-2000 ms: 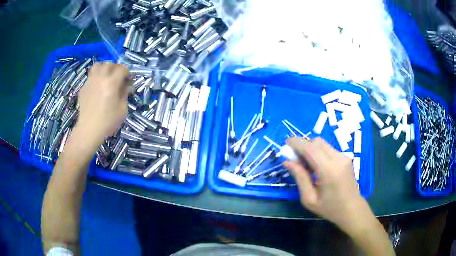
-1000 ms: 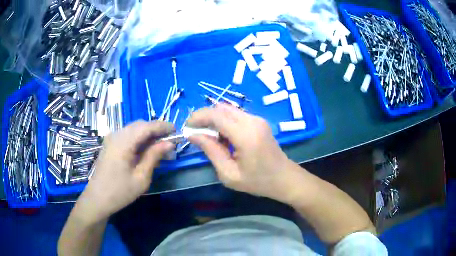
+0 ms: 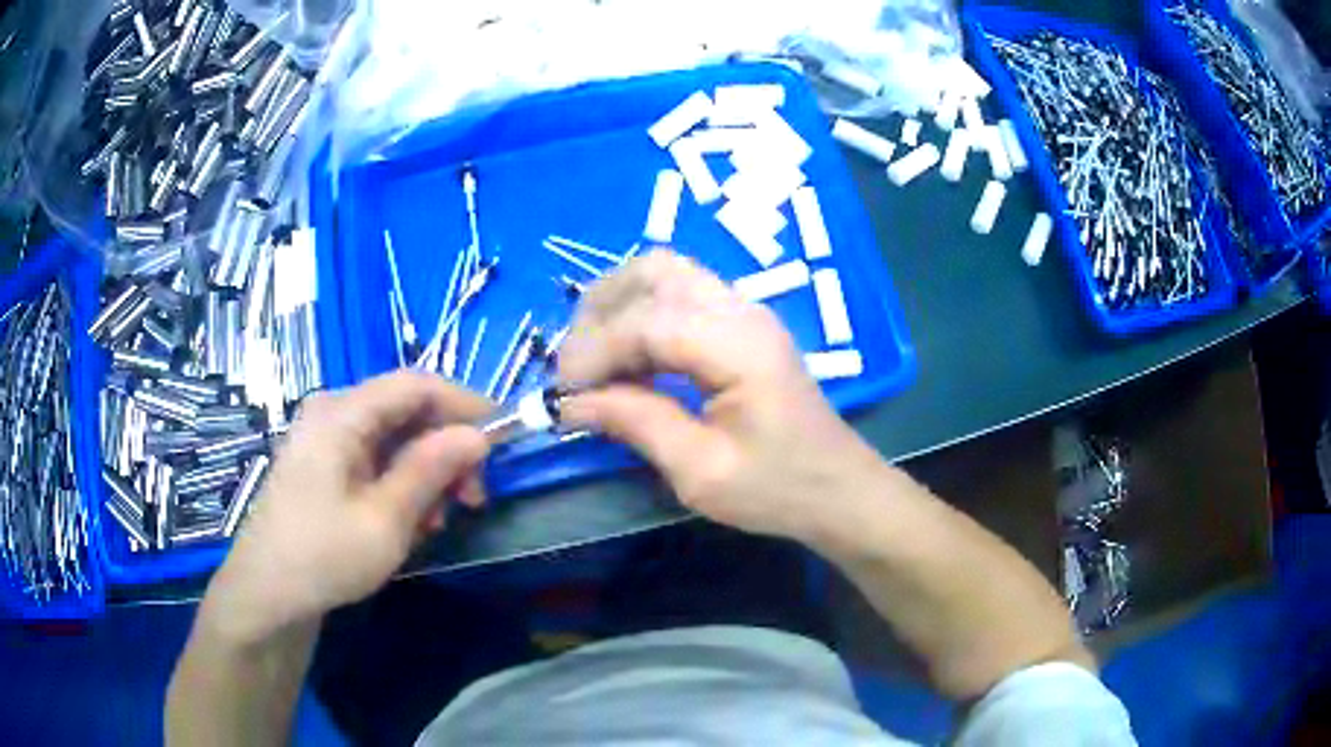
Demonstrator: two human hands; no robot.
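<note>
My left hand (image 3: 387, 474) and my right hand (image 3: 701, 394) meet over the front edge of the middle blue tray (image 3: 893, 382). My left hand grips a thin silver part. A short white sleeve (image 3: 536, 412) with a dark end shows between my fingertips, and my right fingers are closed at that dark end. The fingers hide most of both pieces. Thin piston rods (image 3: 470, 219) lie in the left of the middle tray, and white plastic sleeves (image 3: 755, 161) lie in its right part.
Metal tubes (image 3: 183, 423) fill the left blue tray. Rod-like pieces lie in the far-left tray (image 3: 37, 453) and right trays (image 3: 1131, 175). A white plastic bag (image 3: 584, 44) is behind. Loose white sleeves (image 3: 990, 207) lie on the green table. A cardboard box (image 3: 1190, 496) is below at right.
My left hand has come from the left trays to meet my right hand. Since one second ago, less of the white sleeve shows and a dark end is seen at my right fingertips. The view has shifted.
</note>
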